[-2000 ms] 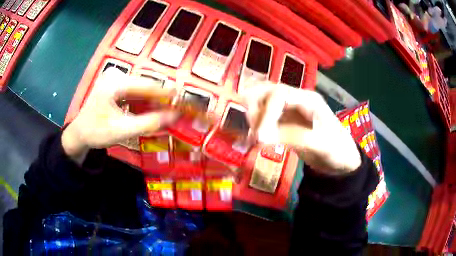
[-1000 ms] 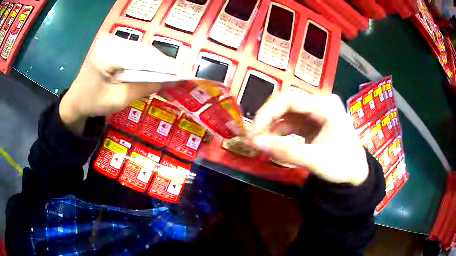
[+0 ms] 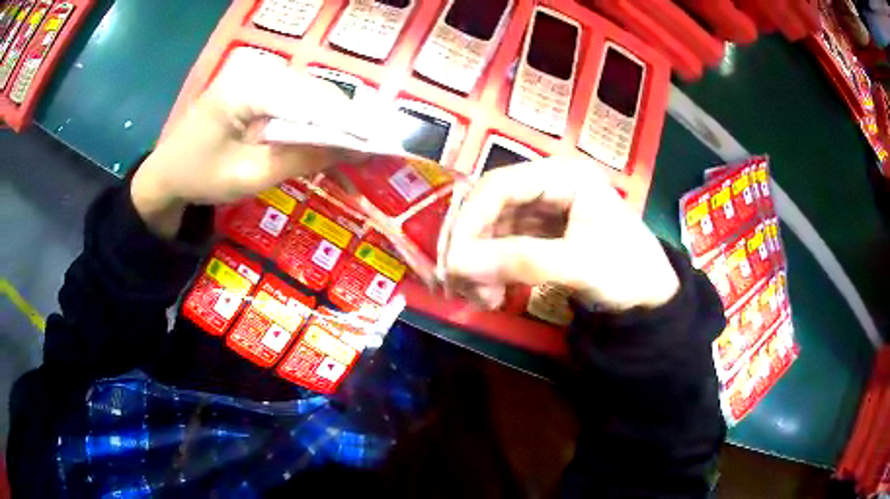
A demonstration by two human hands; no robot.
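Note:
My left hand (image 3: 220, 146) holds a glossy label sheet (image 3: 276, 317) by its upper edge, with its red-yellow labels hanging in front of me. My right hand (image 3: 561, 239) pinches the sheet's right end, which bends up between the hands. The fingertips are blurred, so I cannot tell if a label is coming loose. Beneath lies a red phone tray (image 3: 660, 122) with two rows of slots. The far row holds keypad phones (image 3: 546, 73) with dark, bare screens. The near row's phones are partly hidden by my hands and the sheet.
More label sheets (image 3: 742, 292) lie in a loose pile on the green bench (image 3: 117, 83) at the right. A tray of phones with red-yellow screens (image 3: 39, 63) is at the far left. Stacked red trays (image 3: 683, 29) stand at the far side. A pale strip crosses the bench.
Since two seconds ago, the sheet has swung left and bent, and the tray shows farther up in view. Over the last second, my right hand has moved slightly left and the sheet's right end has curled more.

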